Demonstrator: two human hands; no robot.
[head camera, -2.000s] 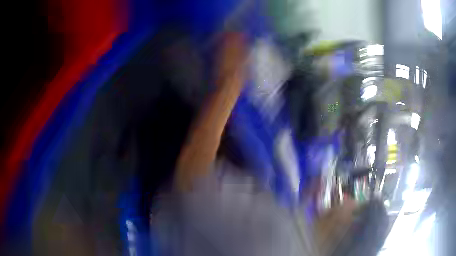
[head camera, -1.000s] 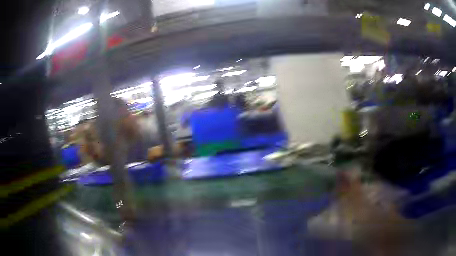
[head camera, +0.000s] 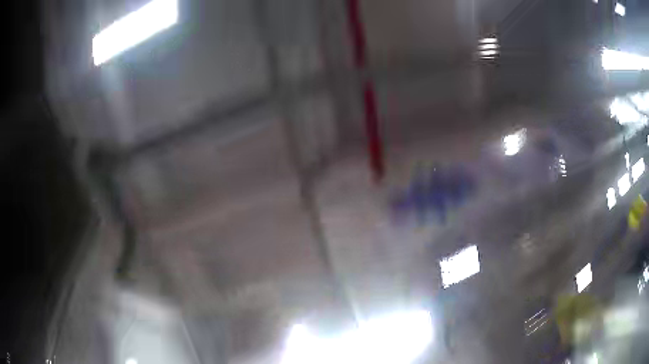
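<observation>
Neither of my hands is in the picture. The view is tilted up and blurred, and no work object shows. Nearest in view is a pale greyish ceiling or upper wall surface (head camera: 220, 234) with dark lines across it. A thin red strip (head camera: 370, 114) runs down from the top edge. A blurred blue patch (head camera: 434, 192) lies right of its lower end; I cannot tell what it is.
Bright lights show at the upper left (head camera: 135, 32), the bottom middle (head camera: 363, 341) and along the right side. Blurred yellow things (head camera: 637, 213) are at the right edge and lower right. The far left is dark.
The camera has swung up from the hall with blue bins and a green-topped line to the lights and pale surface. The blurred skin-toned shape at the lower right is gone from view.
</observation>
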